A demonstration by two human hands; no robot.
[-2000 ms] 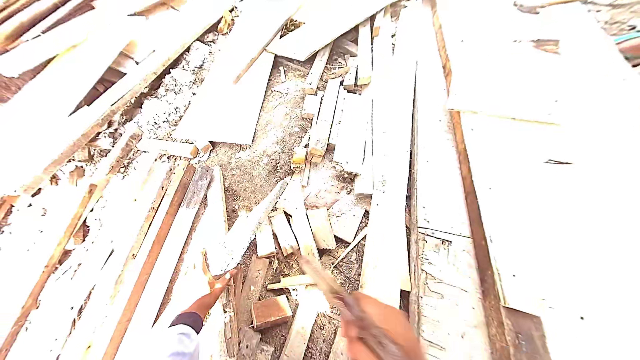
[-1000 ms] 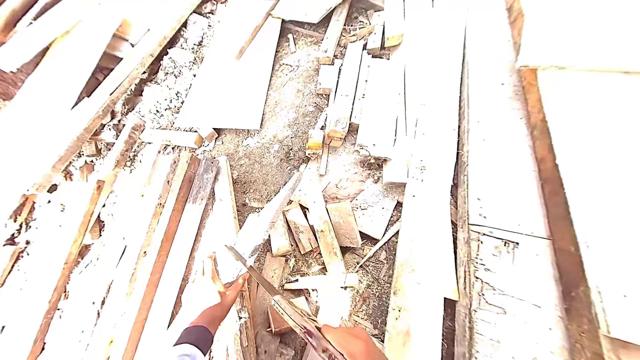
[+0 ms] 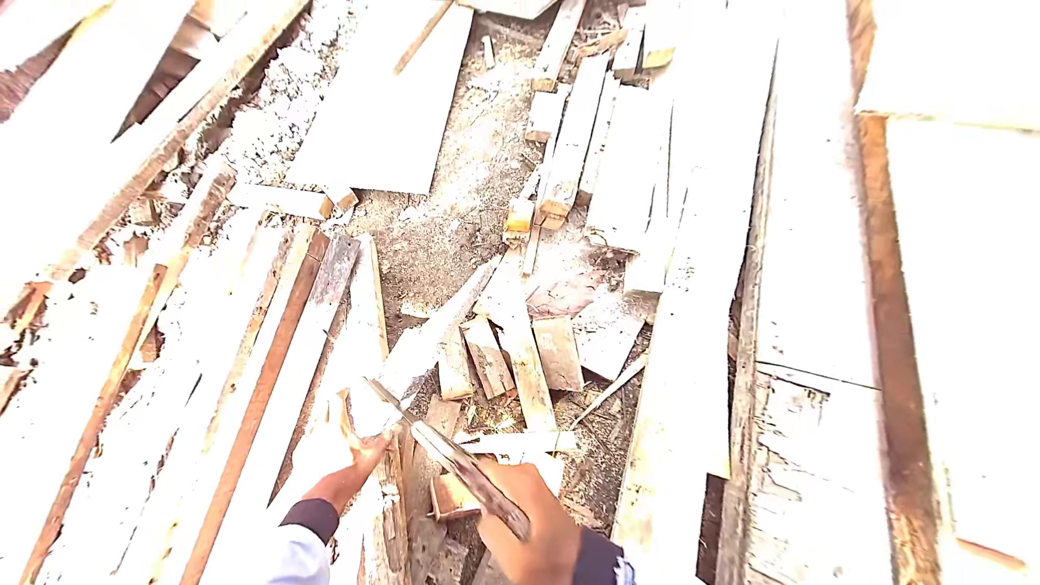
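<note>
My right hand (image 3: 528,516) at the lower middle is closed on the wooden handle of a bladed hand tool (image 3: 455,459), whose dark narrow end points up and left. The tool's end lies over the near part of a pale, pointed wooden board (image 3: 435,337). At that board's lower end is my left hand (image 3: 353,463), with its thumb raised and its fingers against the wood; bright glare hides part of the grip. Just left of my right hand, a small wood block (image 3: 455,496) lies on the ground.
Short wood offcuts (image 3: 487,357) lie beyond the hands. Long planks (image 3: 268,382) run along the left, and wide boards (image 3: 812,244) along the right. A flat white sheet (image 3: 390,106) rests on the sawdust-strewn ground (image 3: 439,236) farther off. Overexposure washes out many surfaces.
Two seconds ago the tool was blurred and farther right of the left hand. Its end is now over the pointed board, close to the left hand, which stays at that board's lower end.
</note>
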